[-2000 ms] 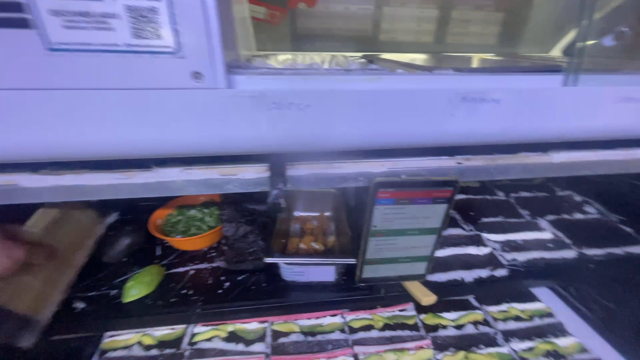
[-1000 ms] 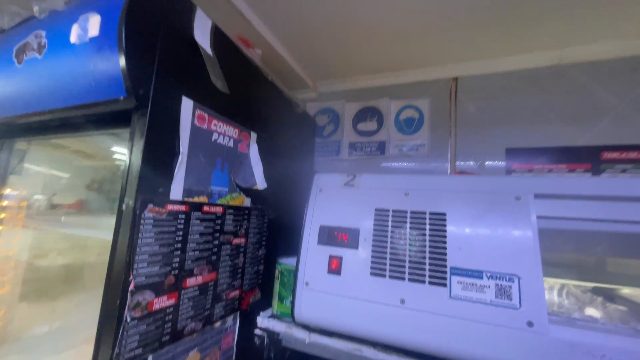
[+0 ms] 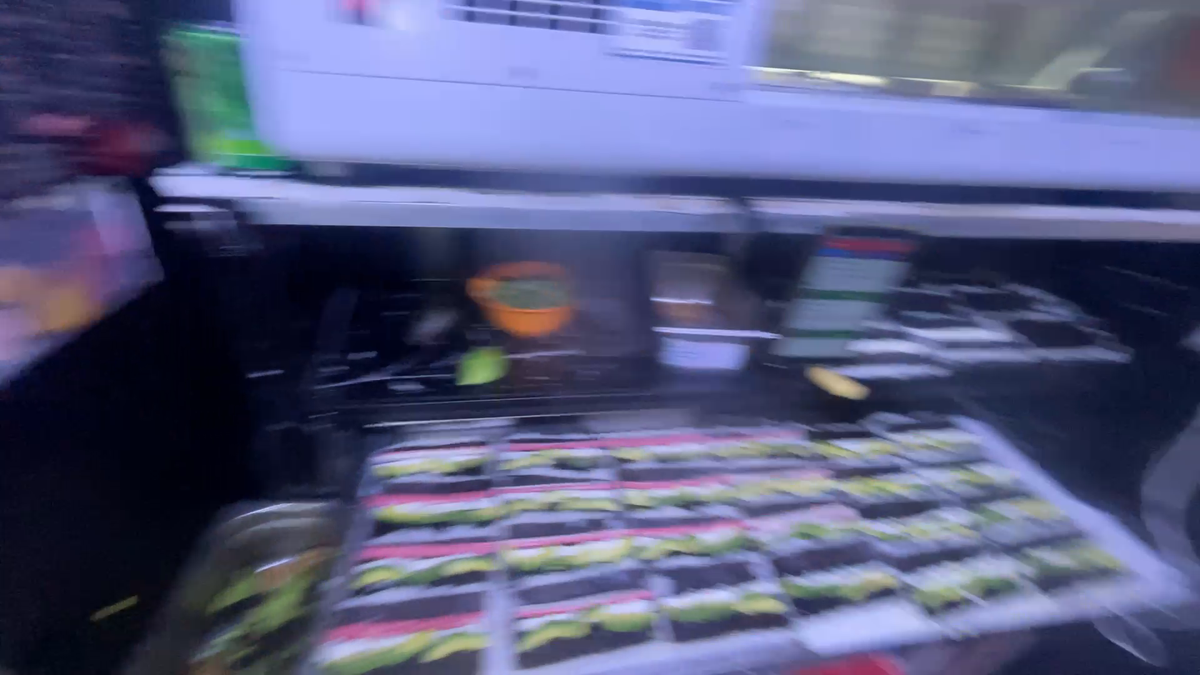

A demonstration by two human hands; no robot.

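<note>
Neither of my hands shows in the head view now. A white tray (image 3: 1106, 534) spans the lower middle, bearing rows of dark nori sheets with white rice, green avocado slices and pink strips. To its left a bowl (image 3: 253, 516), partly cut off by the frame, holds green pieces. Behind the tray stand an orange bowl (image 3: 532, 314) of chopped greens, a metal container (image 3: 698, 319) with a white label, and a tablet (image 3: 848, 295) propped upright. A green lime or avocado piece (image 3: 481, 366) lies before the orange bowl. The picture is blurred.
A shelf edge (image 3: 506, 211) runs above the dark counter, with a white refrigerated display case (image 3: 487, 103) on it and a green package (image 3: 217, 98) at its left. More nori sheets with rice (image 3: 994, 328) lie right of the tablet. A small yellowish piece (image 3: 837, 382) lies before the tablet.
The view swung up to the display case and menu, then back down to the counter. The hand on a board at the far left two seconds ago is out of view.
</note>
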